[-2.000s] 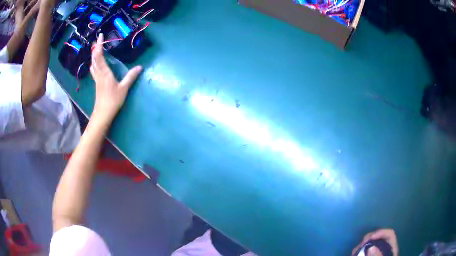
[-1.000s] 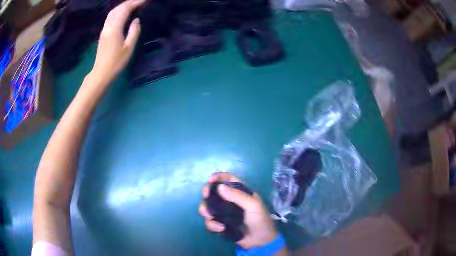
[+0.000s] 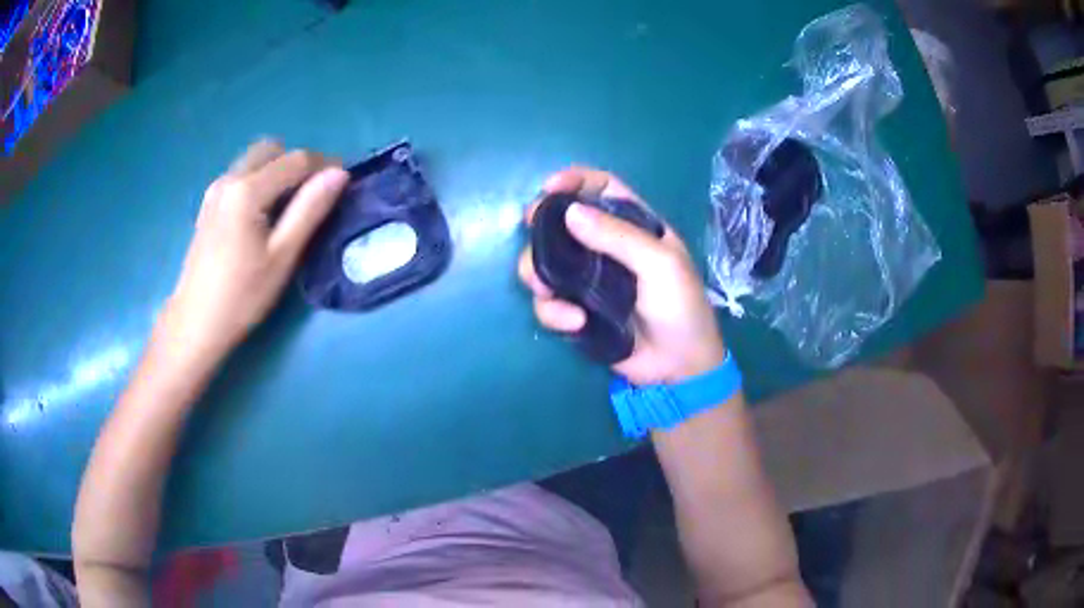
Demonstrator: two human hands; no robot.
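My left hand (image 3: 256,232) grips a black speaker housing (image 3: 410,267) by its upper left side, on or just above the green table. The housing is an empty-looking tray with a large oval opening, through which a bright patch shows. My right hand (image 3: 636,279) is closed around a stack of black oval diaphragm parts (image 3: 583,267), thumb on top. A blue band is on the right wrist. The two hands are apart, with green table between them. My left fingers partly hide the housing's upper left side.
A clear crinkled plastic bag (image 3: 832,261) with black parts inside lies right of my right hand. A brown battery box (image 3: 101,95) with blue cells and wires stands at the far left. A large carton (image 3: 868,434) sits below the table edge at right.
My left hand has come back from the dark pile at the far side and now holds a housing. The view has shifted; my right hand still holds the black parts.
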